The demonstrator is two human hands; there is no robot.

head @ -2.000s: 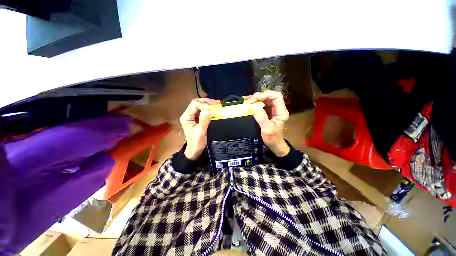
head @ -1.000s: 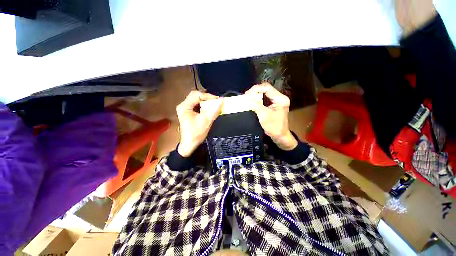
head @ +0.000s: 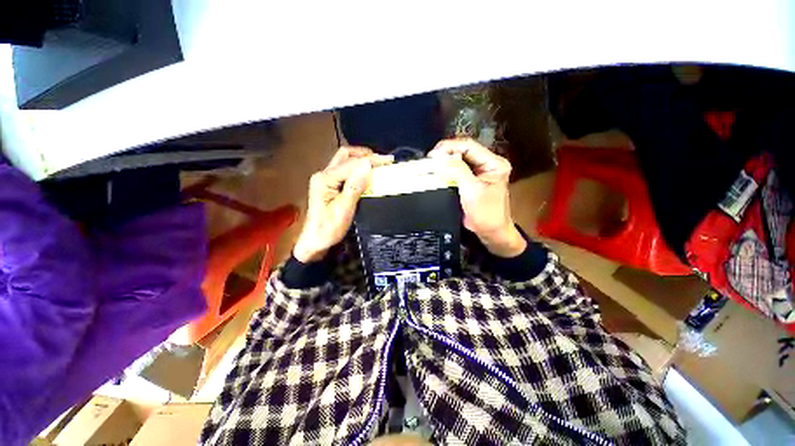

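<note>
A black retail box (head: 408,235) is held over my lap against the checked jacket, its back with small pale print and a barcode strip facing up. A pale flap (head: 410,178) shows at its far end, between my fingers. A dark curved piece, perhaps a hang tab or cable, shows just beyond the flap. My left hand (head: 336,199) pinches the left corner of that end. My right hand (head: 482,193) pinches the right corner. The inside of the box is hidden.
The white table's edge (head: 366,100) curves across in front, with black boxes (head: 100,57) at its left. Red stools stand left (head: 240,261) and right (head: 601,209). Purple clothing (head: 87,296) is at the left, a person's dark clothing at the right. Cardboard (head: 170,425) lies below.
The flap between my fingers has gone from yellow to pale and looks broader. Both hands stay on the box end. A person's arm at the upper right has left the view.
</note>
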